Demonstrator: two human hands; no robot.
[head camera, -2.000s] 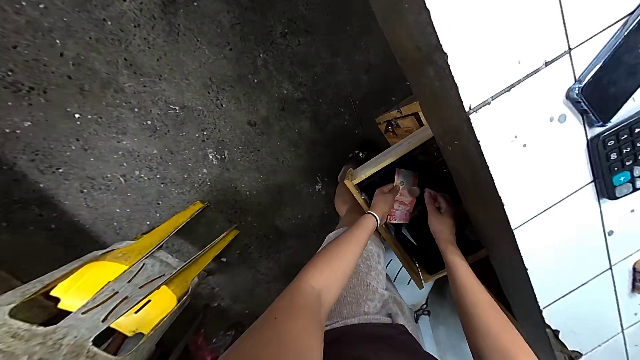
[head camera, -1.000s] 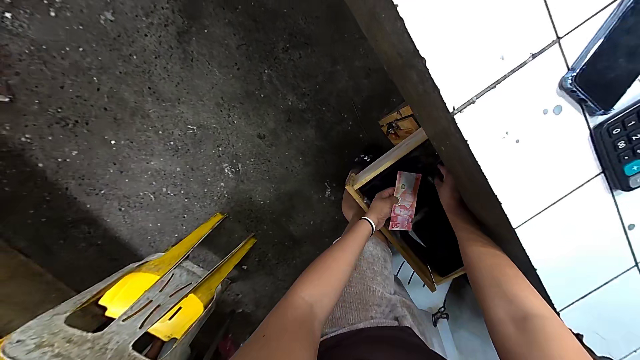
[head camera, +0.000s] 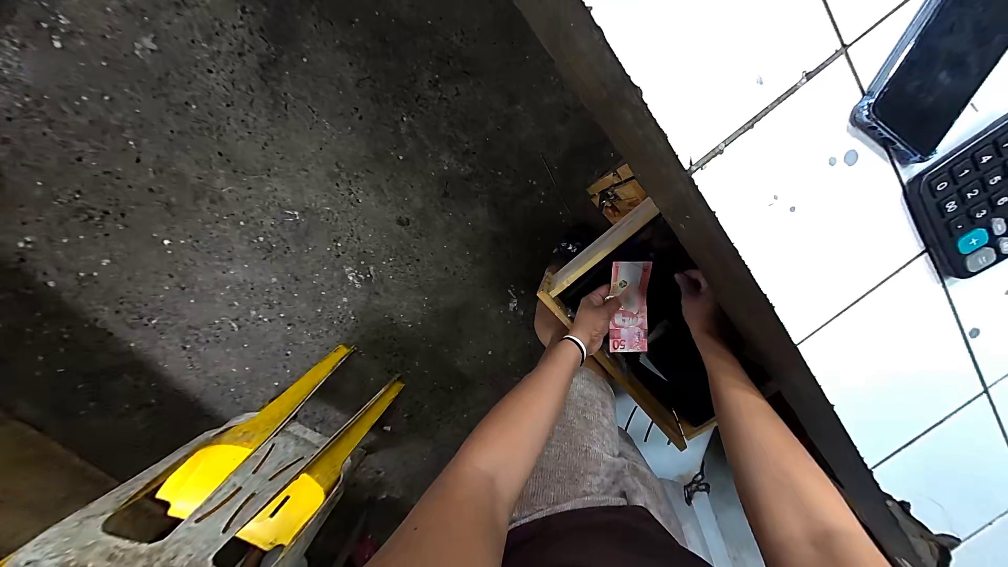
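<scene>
My left hand (head camera: 596, 319), with a white band at the wrist, holds a red banknote (head camera: 630, 327) flat between thumb and fingers. The note lies over a wooden drawer (head camera: 642, 402) with a dark interior, pulled out beneath the tiled counter. Inside the drawer, close to the counter's edge, is my right hand (head camera: 694, 290); its fingers are bent and in shadow, and whether they hold anything is not visible. A pale, thin thing (head camera: 652, 366) shows in the dark drawer below the note.
On the white tiled counter (head camera: 795, 189) at the right lie a smartphone (head camera: 937, 79) and a black calculator (head camera: 972, 201). A grey and yellow plastic chair (head camera: 276, 472) stands at the lower left on the rough concrete floor (head camera: 276, 197). A metal latch (head camera: 610, 201) on wood shows beyond the drawer.
The banknote, held at both hands two seconds ago, is now in my left hand alone. My right hand has moved away from it toward the counter side of the drawer.
</scene>
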